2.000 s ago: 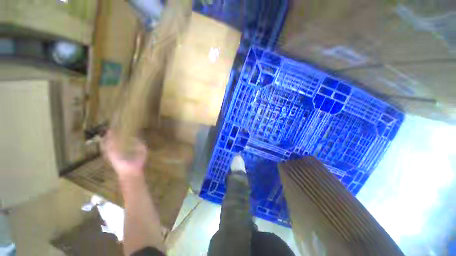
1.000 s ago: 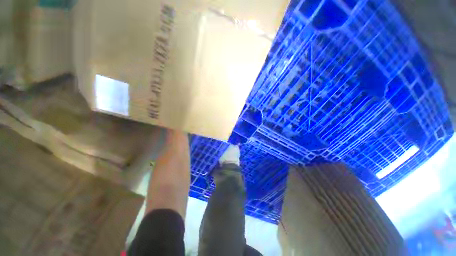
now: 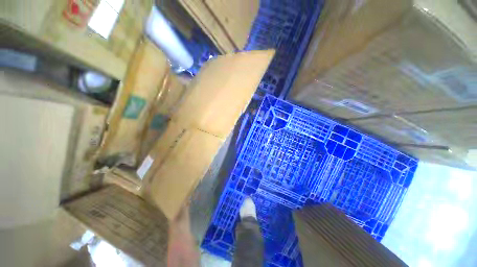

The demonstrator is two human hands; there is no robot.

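A flat brown carton point(image 3: 209, 101) with black print and a white label point(image 3: 145, 167) is tilted at centre left. My left hand point(image 3: 182, 237) is at its lower edge, blurred, with the fingers mostly hidden behind the board; it appears to hold the carton. A stack of flat cartons point(image 3: 342, 237) with layered edges stands at the bottom, right of my leg. My right hand is not in view.
A blue plastic pallet point(image 3: 342, 143) lies on the floor, with my shoe point(image 3: 248, 208) over it. Packed cartons point(image 3: 376, 68) stand at upper right. More cartons point(image 3: 31, 146) stand at left. White crumpled scraps point(image 3: 102, 253) lie at lower left.
The labelled carton, which was broad and close at the top, is now tilted over the left-hand cartons. My left hand is lower in the picture. The view has shifted, showing more cartons at both sides.
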